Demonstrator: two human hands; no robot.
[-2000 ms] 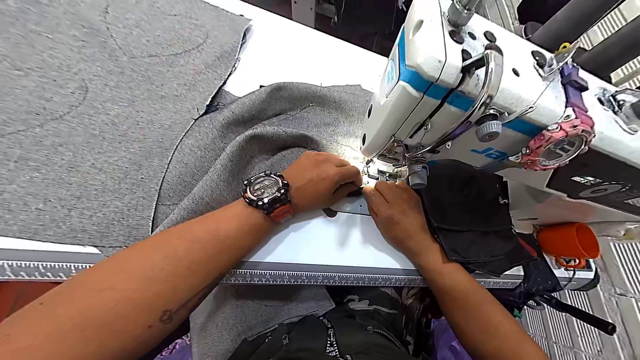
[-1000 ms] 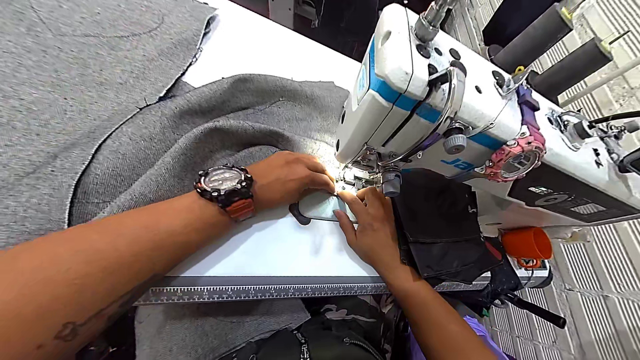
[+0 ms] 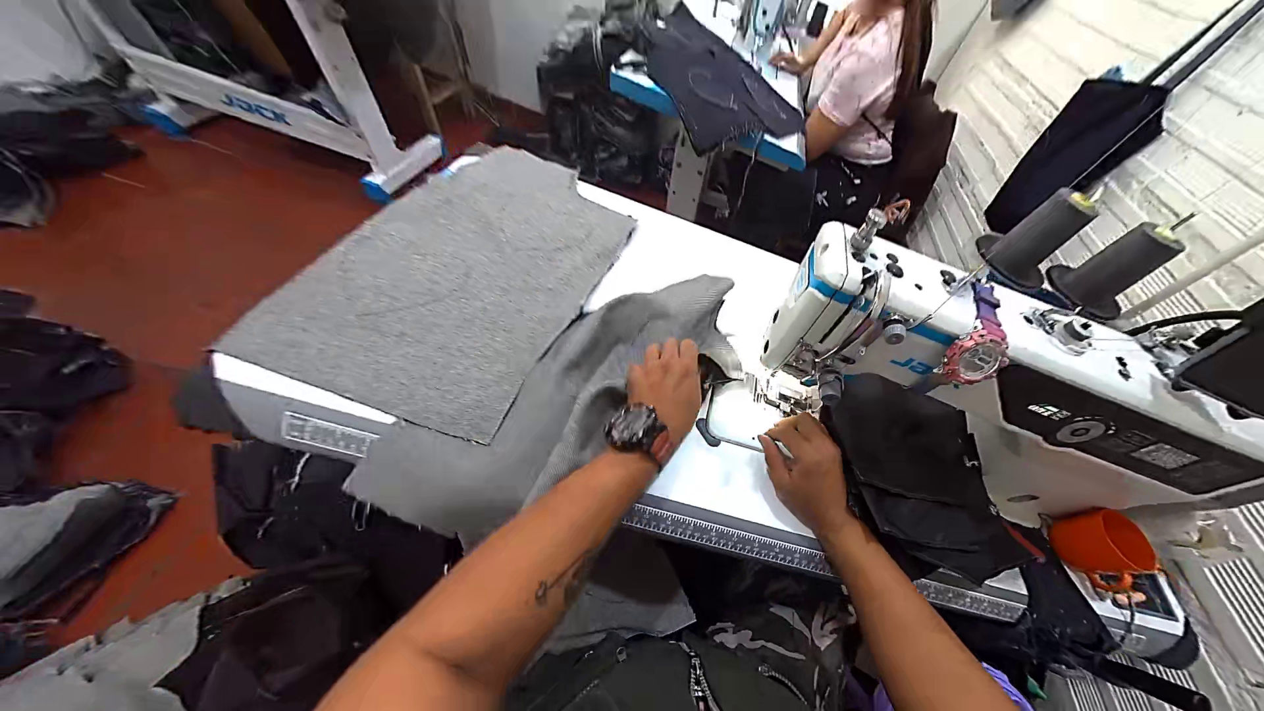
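Note:
My left hand (image 3: 667, 395), with a black watch (image 3: 635, 430) on the wrist, grips the bunched edge of a grey fabric piece (image 3: 612, 346) left of the needle area. My right hand (image 3: 802, 464) rests by the presser foot (image 3: 785, 392) of a white and blue Jack sewing machine (image 3: 849, 306), fingers loosely bent; whether it holds anything is hidden. A stack of black fabric pieces (image 3: 913, 454) lies right of that hand. Another grey fabric piece (image 3: 434, 286) is spread flat over the table's left part.
A pink and purple watch (image 3: 978, 355) is strapped round the machine arm. Thread cones (image 3: 1047, 232) stand behind it, and an orange cup (image 3: 1103, 543) sits at the right. A ruler strip (image 3: 731, 533) runs along the front edge. A person (image 3: 859, 89) sits at another machine beyond.
My left hand has moved left, away from the presser foot, drawing grey fabric with it. My right hand stays near the foot. The view has shifted widely, showing more of the room.

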